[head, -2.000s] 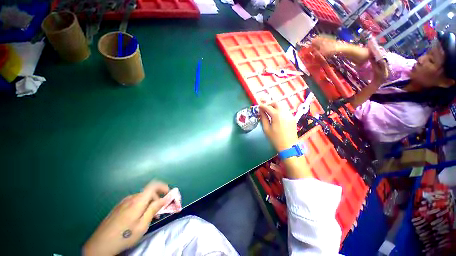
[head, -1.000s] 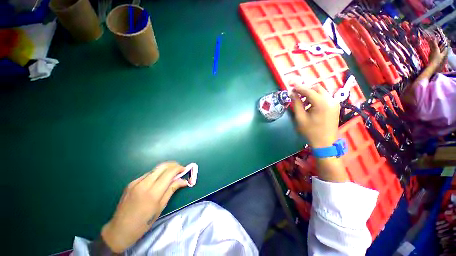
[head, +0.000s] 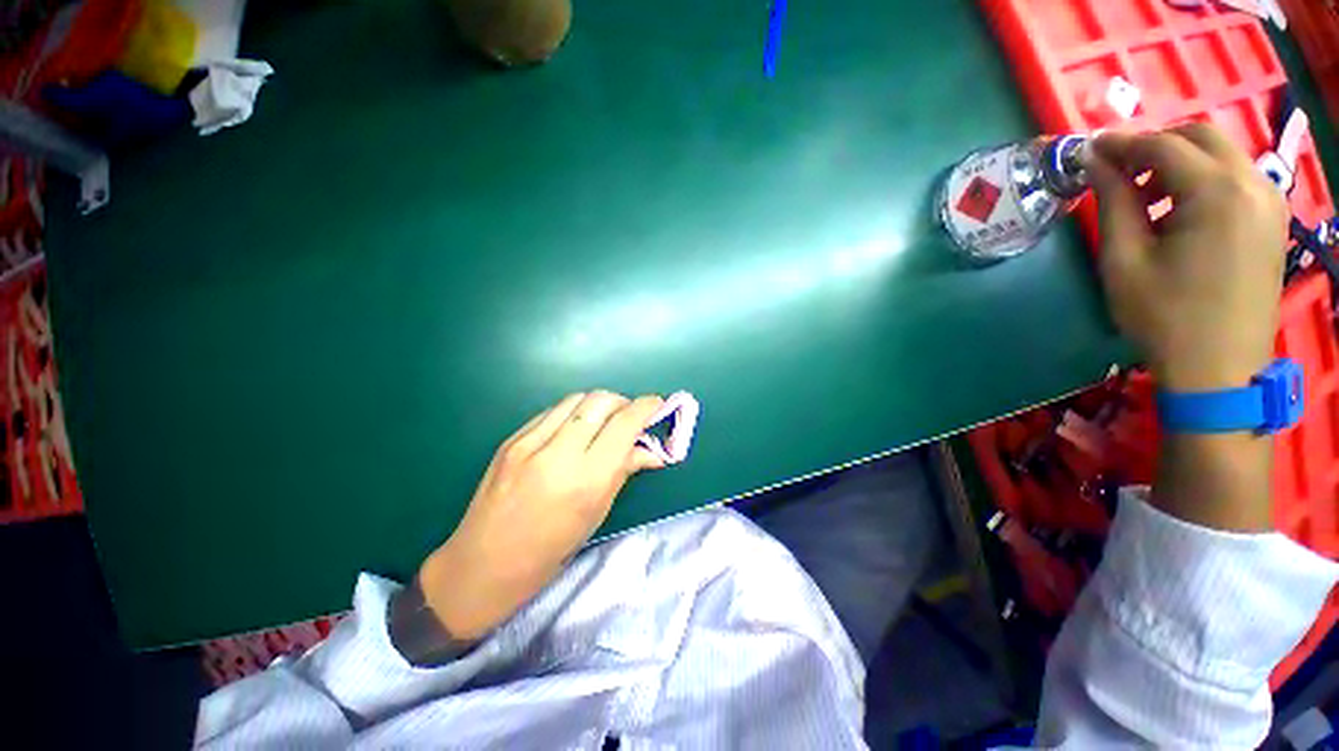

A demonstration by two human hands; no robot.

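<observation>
My left hand [head: 546, 492] is near the bench's front edge, its fingertips closed on a pale pink-white watch strap [head: 681, 427] bent into a loop. The dial is hidden. The clear solvent bottle [head: 996, 203], with a red diamond label, is at the right of the green bench. My right hand [head: 1197, 235] is at its metallic top, with thumb and fingers closed around the tip. I cannot tell if they also pinch something small. A small white piece [head: 1123, 97] shows just above that hand, over the tray.
The red compartment tray [head: 1087, 52] lies at the right, with a pale-strap watch [head: 1275, 172] partly hidden behind my right hand. A blue stick [head: 774, 37] and a cardboard cup [head: 514, 27] are at the back. Crumpled tissue [head: 229, 94] is at the back left. Red trays sit below the bench's right front.
The view has swung left, so the bench items sit further right and the coworker is out of view. The pale strap now shows as a clear loop. My right hand stays at the bottle top.
</observation>
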